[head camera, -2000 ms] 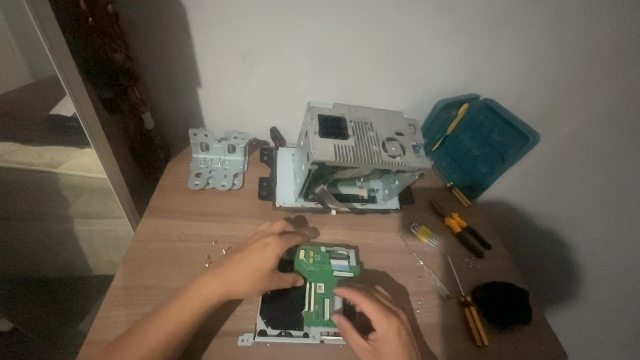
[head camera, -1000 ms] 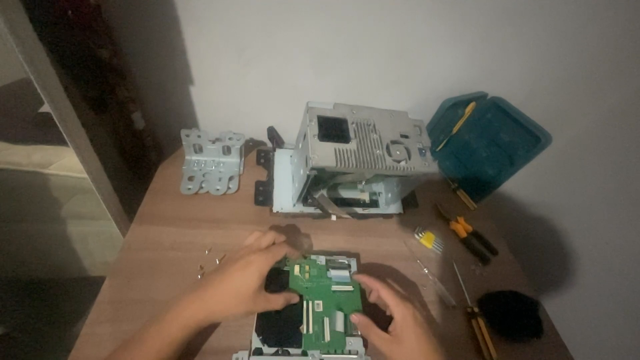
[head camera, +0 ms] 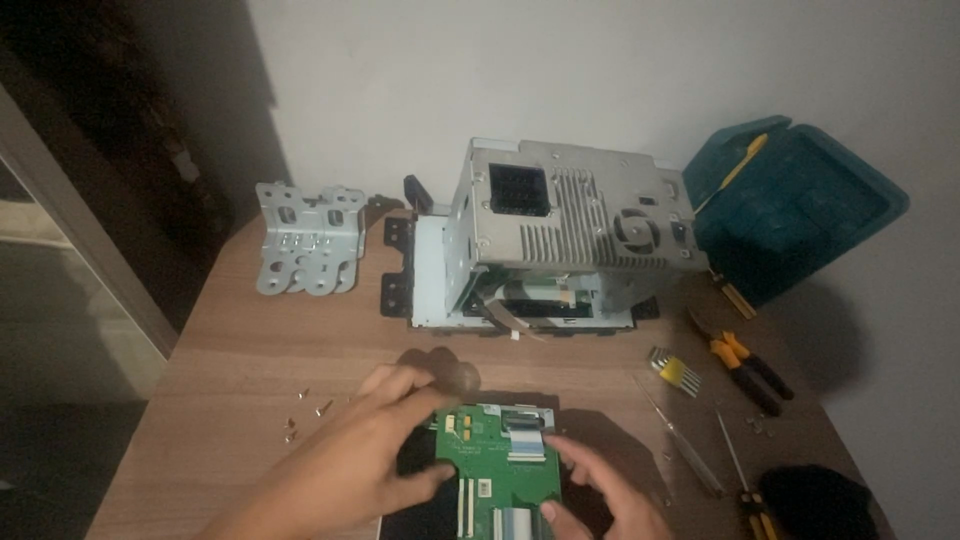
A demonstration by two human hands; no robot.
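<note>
A green circuit board (head camera: 499,476) lies at the lower middle over a black and metal unit, cut off by the bottom edge of the view. White flat ribbon cables (head camera: 526,441) sit in its connectors. My left hand (head camera: 382,442) is at the board's left side, thumb by its left edge and fingers over its top left corner. At the right edge is my right hand (head camera: 600,487), its index fingertip near the upper ribbon cable and its thumb at the board's edge. Both hands have thumb and fingers apart; whether they press on the board is hard to tell.
A vented metal chassis (head camera: 585,217) stands behind on the wooden table, a metal bracket (head camera: 311,240) to its left. Loose screws (head camera: 322,409) lie left. At right are pliers (head camera: 746,367), a hex key set (head camera: 675,371), screwdrivers (head camera: 679,435), a black fuzzy item (head camera: 817,502) and a teal case (head camera: 795,202).
The view has shifted, and the board now sits lower in it. My right hand's fingers have moved from over the board's lower right part to its right edge. My left hand stays at the left side.
</note>
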